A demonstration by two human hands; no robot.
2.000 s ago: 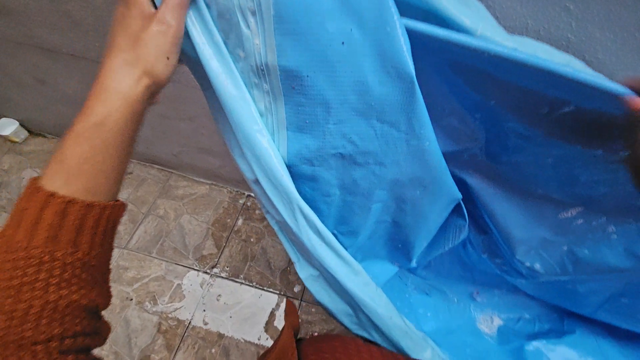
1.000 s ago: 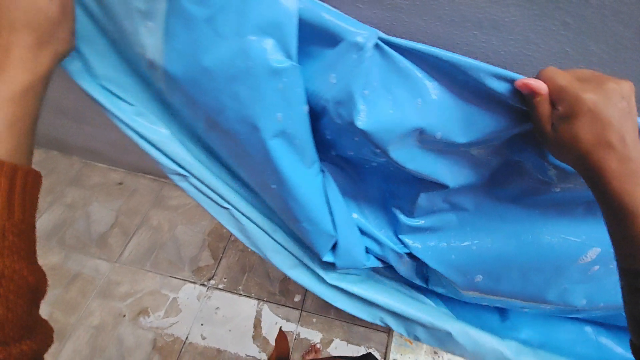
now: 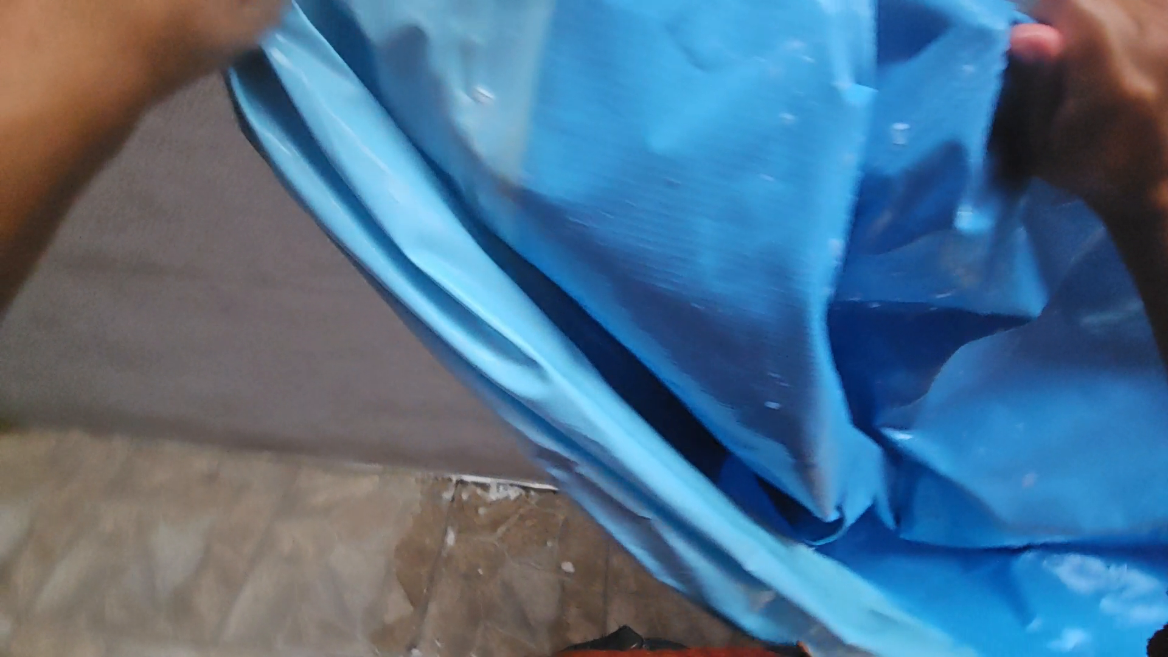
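A large blue plastic sheet [image 3: 675, 228], glossy and creased, with a lighter blue folded edge, hangs across the view from upper left to lower right. White specks and smears mark its surface. My left hand [image 3: 192, 36], blurred and cut off by the top edge, is at the sheet's upper left corner; its fingers are hidden. At the upper right my right hand [image 3: 1086, 100] grips a bunched part of the sheet, the thumb bent over it. Between the hands the sheet sags in deep folds.
Behind the sheet stands a grey wall [image 3: 228, 301]. Brown patterned floor tiles [image 3: 228, 547] with white residue meet its foot. At the bottom edge a bit of orange-brown cloth [image 3: 675, 650] shows.
Out at the right edge two seconds ago, my right hand now grips the sheet farther in. The sheet's folds have shifted and it fills more of the view.
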